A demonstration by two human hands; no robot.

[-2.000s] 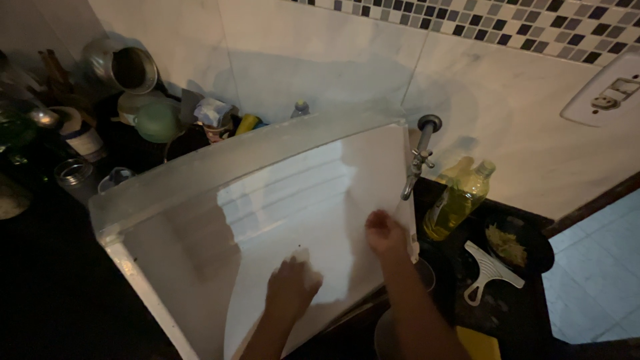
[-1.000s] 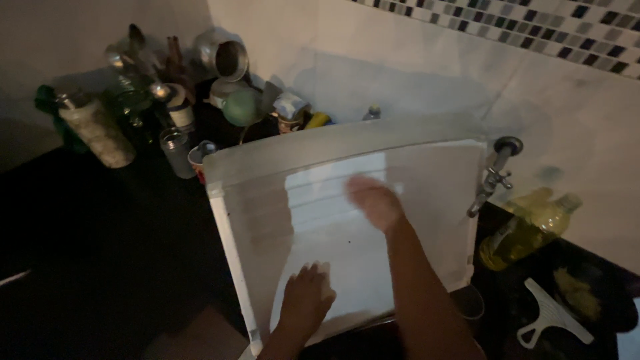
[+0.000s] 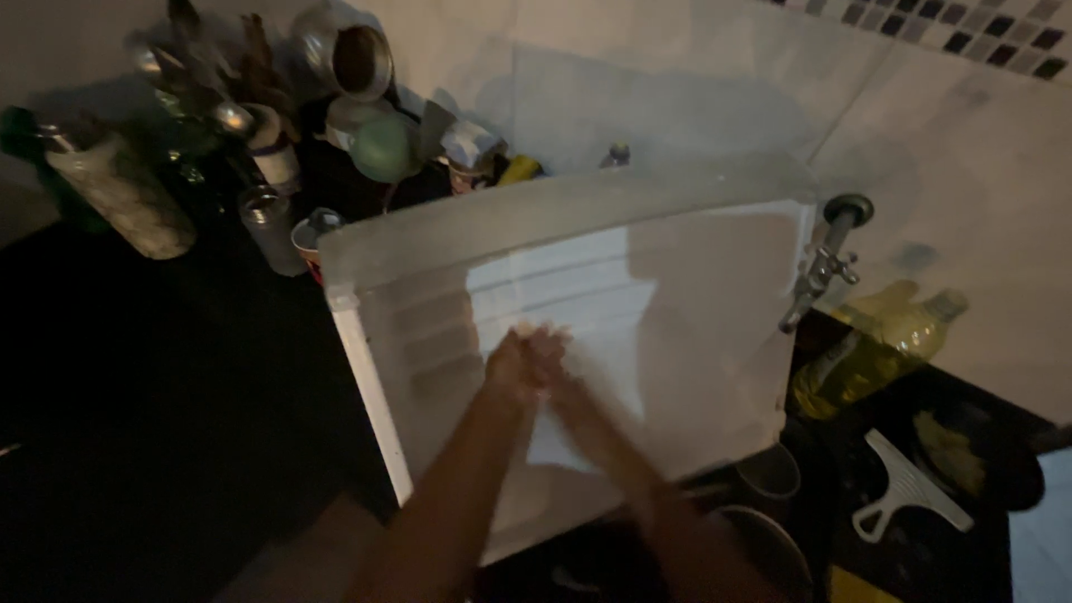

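A large white plastic panel, shaped like an appliance door liner with molded ridges, leans tilted between the dark countertop and the tiled wall. My left hand and my right hand are together over its middle, in the brightly lit patch. The hands touch or overlap and are blurred, so their fingers and anything between them cannot be made out. A metal faucet comes out of the wall at the panel's right edge.
Right of the panel are a bottle of yellow liquid, a white squeegee and a dark bowl. At the back left stand a glass jar, a speckled container, utensils and a green rounded object. A pot rim shows below.
My hands were apart over the panel and have come together at its middle. The right hand has moved down toward the left one. The view has shifted left.
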